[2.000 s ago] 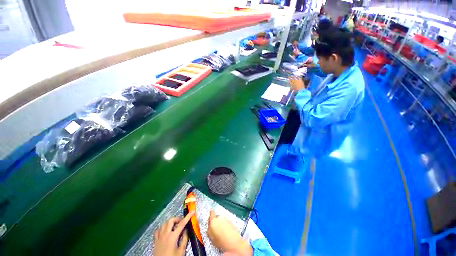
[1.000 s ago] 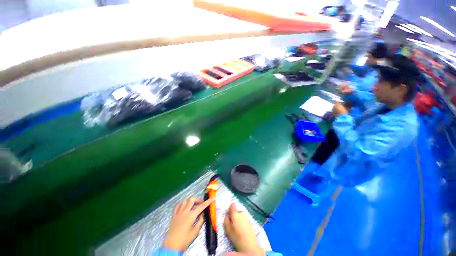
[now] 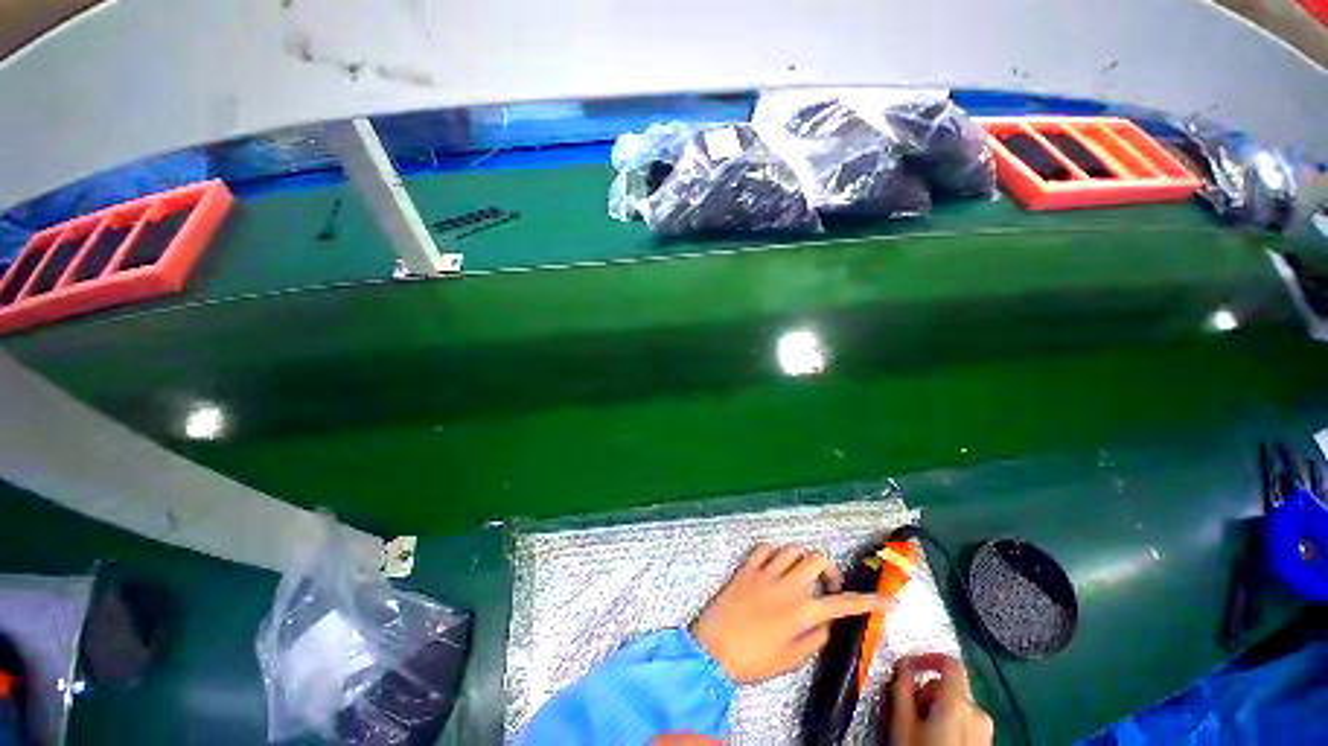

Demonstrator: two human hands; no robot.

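The long, narrow orange-and-black device (image 3: pixel 859 641) lies on the silvery bubble-wrap mat (image 3: pixel 612 583) at the bottom of the view. My left hand (image 3: pixel 772 612) lies over the mat, its index finger extended onto the device and pressing on it. My right hand (image 3: pixel 937 707) is on the other side of the device, fingers curled, partly cut off by the bottom edge. I cannot tell whether it holds something small. A black cord (image 3: pixel 979 630) runs from the device's top end past the round dark parts dish (image 3: pixel 1022 599).
Bagged black parts (image 3: pixel 859 168) and orange-red compartment trays (image 3: pixel 1092 163), (image 3: pixel 124 255) lie along the back. A clear bag with dark contents (image 3: pixel 364 670) is left of the mat. White shelf posts (image 3: pixel 386 197) stand on the bench. A blue bin (image 3: pixel 1296 542) is at the right edge.
The view has swung left and down, so the neighbouring worker's face and the aisle have left the picture. My left hand still touches the device; my right hand stays beside it.
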